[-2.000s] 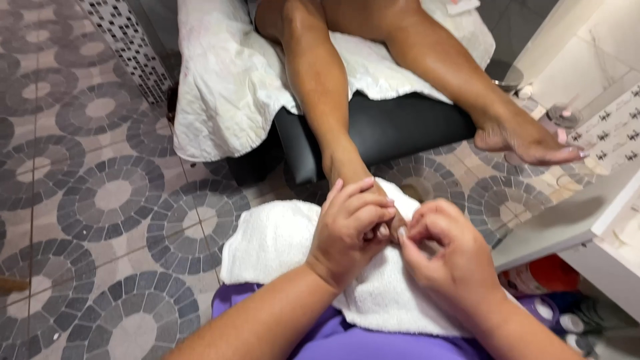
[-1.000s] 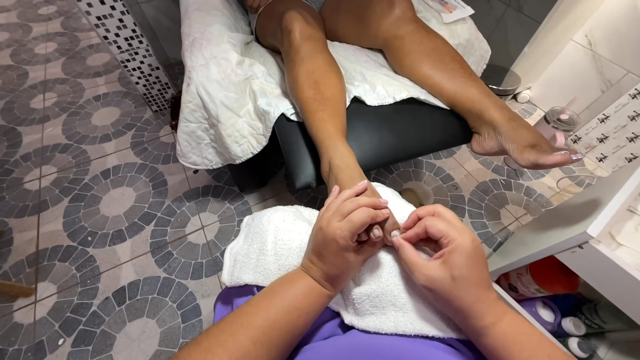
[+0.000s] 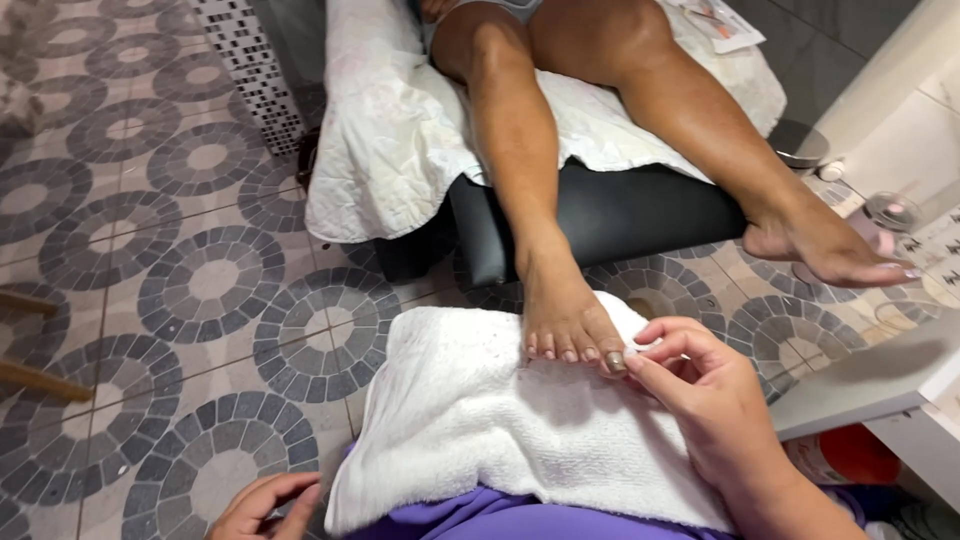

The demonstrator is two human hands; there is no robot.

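Another person's bare foot (image 3: 566,319) rests on a white towel (image 3: 480,420) laid over my purple-clad lap (image 3: 555,517). Its big toenail (image 3: 615,361) looks dark and glossy. At the side of that toe, my right hand (image 3: 694,379) pinches a small white piece (image 3: 639,349), perhaps cotton, between thumb and fingers. My left hand (image 3: 266,506) is low at the left, off the towel's edge, its fingers slightly curled and apart, with nothing seen in it. The person's other foot (image 3: 832,244) extends to the right, past the black footrest.
A black padded footrest (image 3: 622,214) under a whitish cover (image 3: 382,150) supports the legs. At right stand a white shelf unit (image 3: 862,375) with a red container (image 3: 855,454) below and a clear jar (image 3: 889,214) behind. Wooden legs (image 3: 45,379) show at left.
My left hand has let go of the foot and moved down and left, off the towel. My right hand stays at the big toe. The toes, earlier mostly covered by my hands, now show.
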